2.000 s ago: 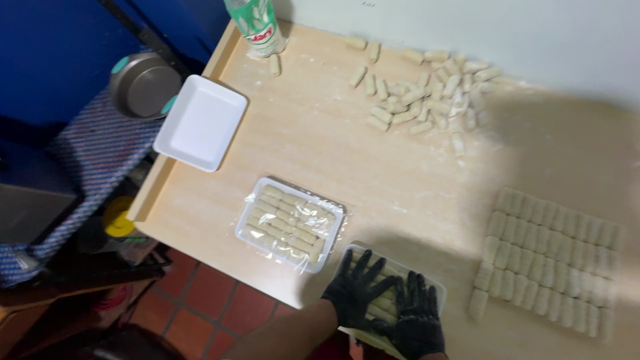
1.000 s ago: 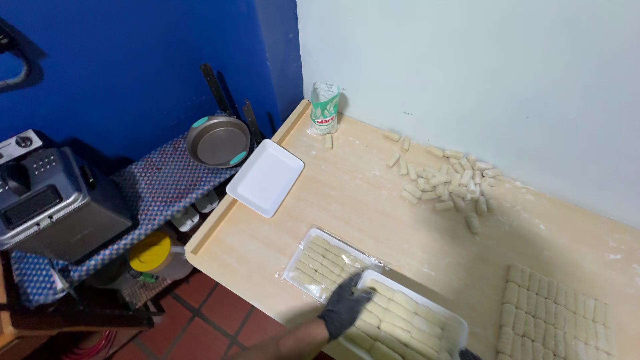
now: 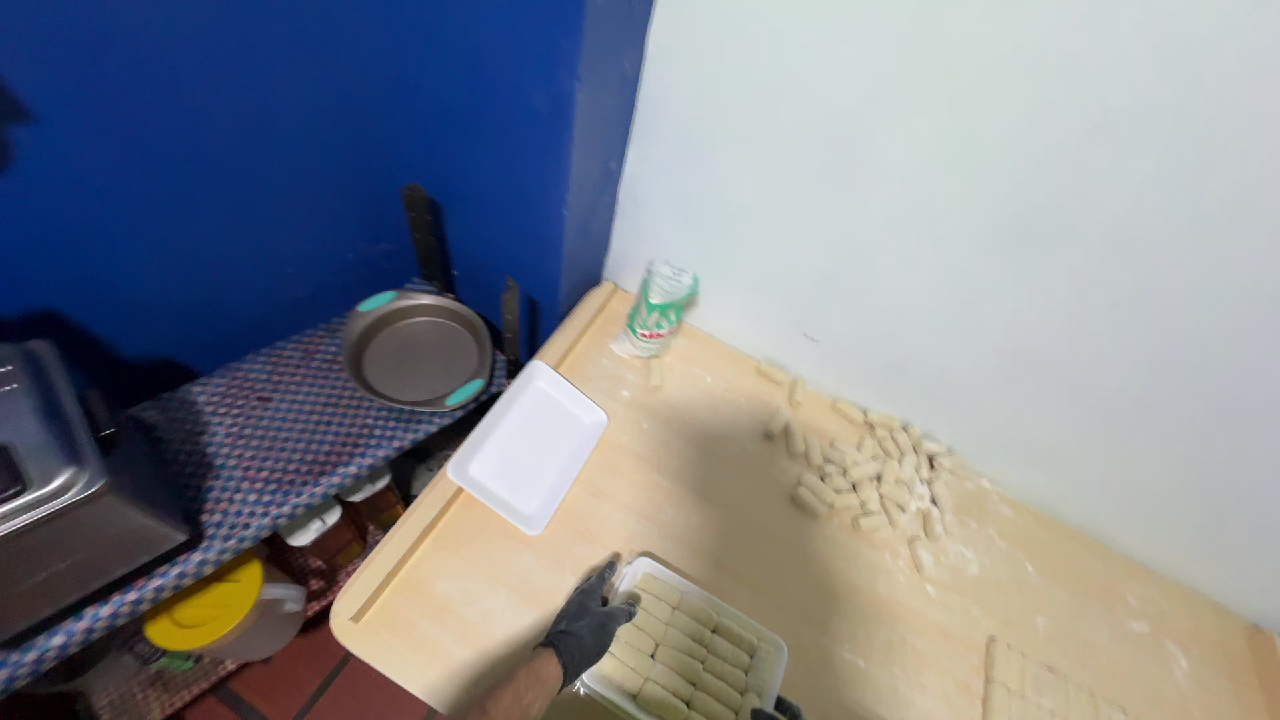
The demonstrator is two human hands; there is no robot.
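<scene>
My left hand, in a black glove, grips the left rim of a white foam tray at the bottom of the view. Rows of pale dough pieces fill that tray. At the tray's lower right corner only part of my right hand shows, gloved in black; its grip cannot be made out. A second white foam tray, with nothing in it, lies near the table's left edge. Loose dough pieces lie heaped near the white wall, and flattened-looking rows of dough pieces lie at the lower right.
A green and white bag stands in the table's corner. Left of the raised wooden edge, a shelf with a checked cloth holds a round metal pan and a metal appliance. Below is a yellow-lidded container.
My hands have lifted or shifted the filled tray leftward, over where the film-wrapped tray lay; that wrapped tray is now hidden. The view has swung up and left.
</scene>
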